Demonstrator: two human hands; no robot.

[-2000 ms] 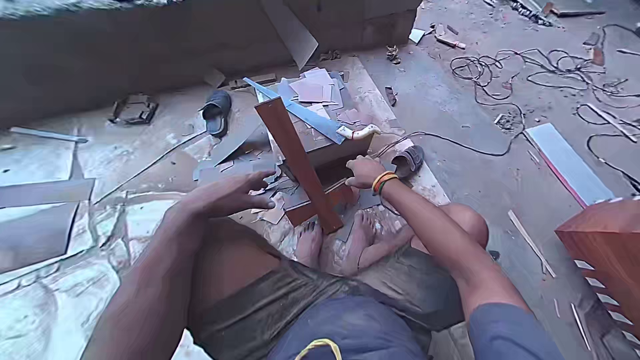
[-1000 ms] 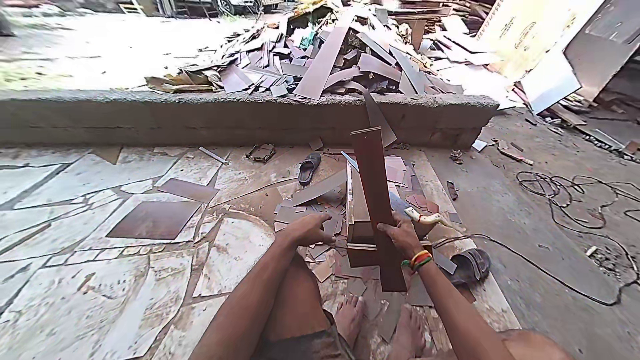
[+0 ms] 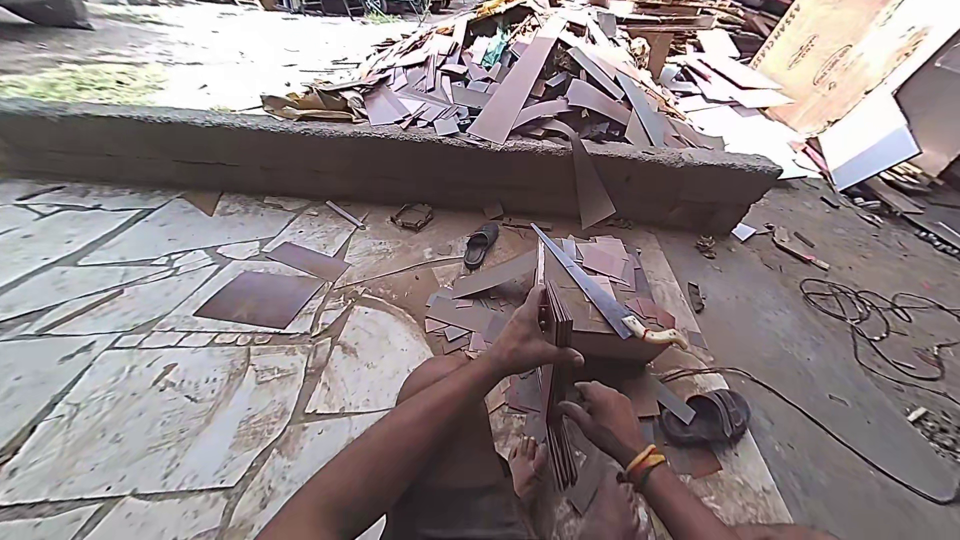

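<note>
A stack of thin brown laminate strips (image 3: 557, 405) stands on edge between my legs, its layers showing. My left hand (image 3: 534, 337) grips the upper part of the stack, thumb toward the right. Lower down, my right hand (image 3: 604, 420), with colored bands on the wrist, has its fingers curled at the right side of the stack; whether they pinch it is hard to tell. Just beyond is a brown box-like block (image 3: 611, 346). Across it lies a handsaw (image 3: 589, 289) with a pale handle, beside small laminate offcuts (image 3: 604, 259).
Black sandals lie beyond the block (image 3: 481, 244) and near my right wrist (image 3: 705, 418). A low concrete wall (image 3: 337, 161) crosses ahead, with a scrap heap (image 3: 517, 82) behind it. Dark cable (image 3: 862, 315) coils at the right. Flat brown sheets (image 3: 259, 298) rest on the stone paving.
The strips stood tall and tilted in my right hand a second ago; now they are lower, with my left hand on them. My left hand was apart from them before. The view has shifted.
</note>
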